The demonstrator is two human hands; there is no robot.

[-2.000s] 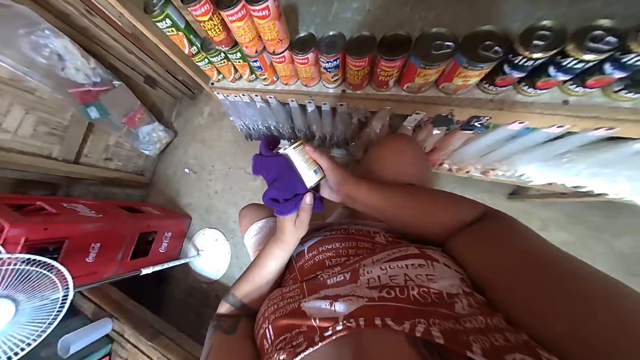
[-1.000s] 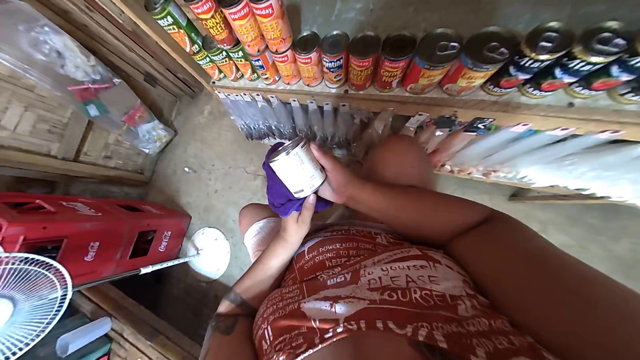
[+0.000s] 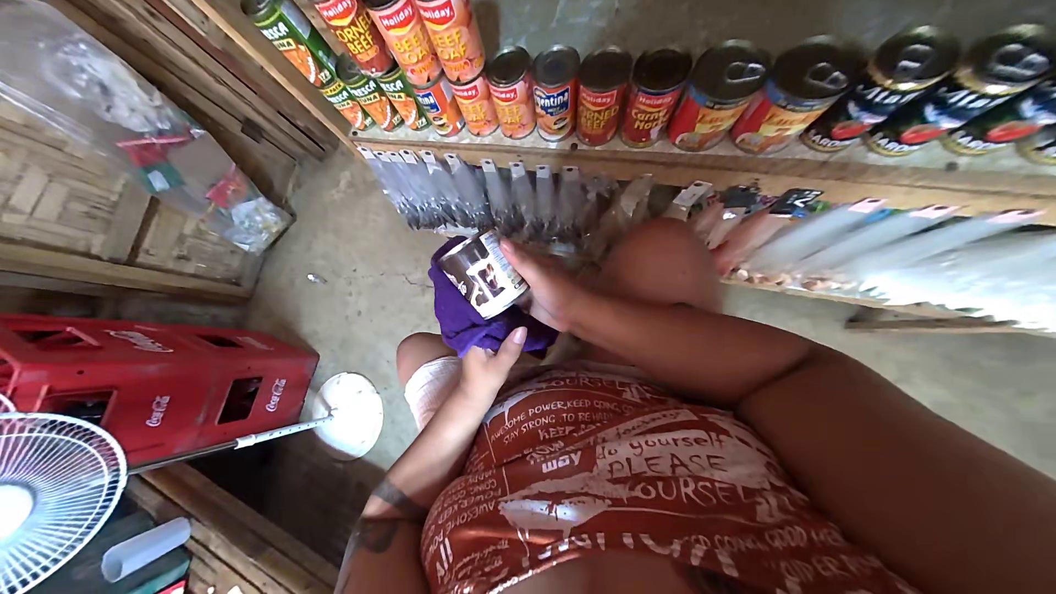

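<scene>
A labelled tin can [image 3: 485, 276] with a dark and white wrapper lies tilted at the middle of the view. My right hand [image 3: 540, 285] grips its right side, thumb near the upper end. Beneath and to the left of the can is a purple cloth [image 3: 462, 326], bunched up. My left hand [image 3: 491, 363] holds the cloth from below, its thumb pointing up toward the can's lower end. Part of the left hand's fingers is hidden under the cloth.
A wooden shelf [image 3: 742, 177] carries rows of food cans, with plastic packets [image 3: 495, 198] hanging beneath. Red drink crates [image 3: 190, 379], a standing fan [image 3: 58, 503] with a round white base [image 3: 348, 415] and a hanging plastic bag [image 3: 198, 165] are at the left.
The can has turned in my hands: its pale, printed side faced up before, and now a dark part of the label shows. The purple cloth remains under it.
</scene>
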